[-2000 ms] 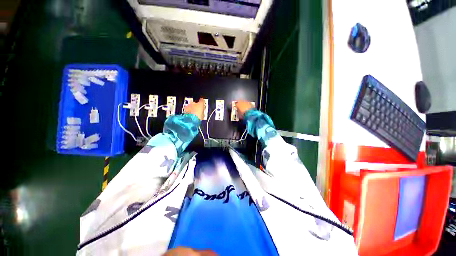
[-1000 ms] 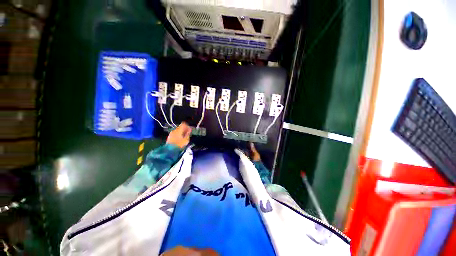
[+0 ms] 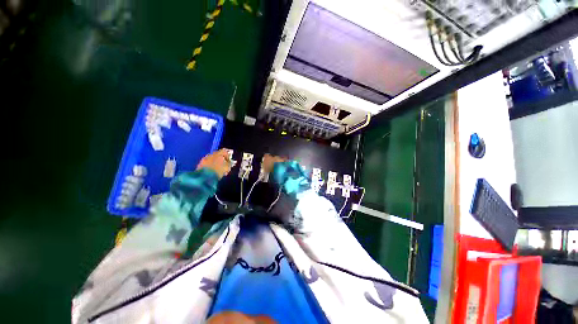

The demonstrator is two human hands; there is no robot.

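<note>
A row of upright white test sockets (image 3: pixel 331 183) stands on the black fixture board (image 3: pixel 304 149). Thin white cords (image 3: pixel 251 190) run from them toward the near edge. My left hand (image 3: pixel 217 162) is at the leftmost socket and partly covers it. My right hand (image 3: pixel 270 164) is at a socket near the left-middle of the row and covers its upper part. The fingertips of both hands are blurred, and I cannot tell what they hold. My right sleeve hides some sockets.
The blue tray (image 3: pixel 120 166) with white units (image 3: pixel 170 168) lies left. Behind the board are the vented instrument (image 3: pixel 317 111) and monitor (image 3: pixel 361 50). On the right are a white bench (image 3: pixel 485 120) with keyboard (image 3: pixel 494 212) and mouse (image 3: pixel 476 145), and red bins (image 3: pixel 466 266).
Both hands have moved from the board's near edge up to the sockets, my right hand also going left. The view has turned and now shows the monitor.
</note>
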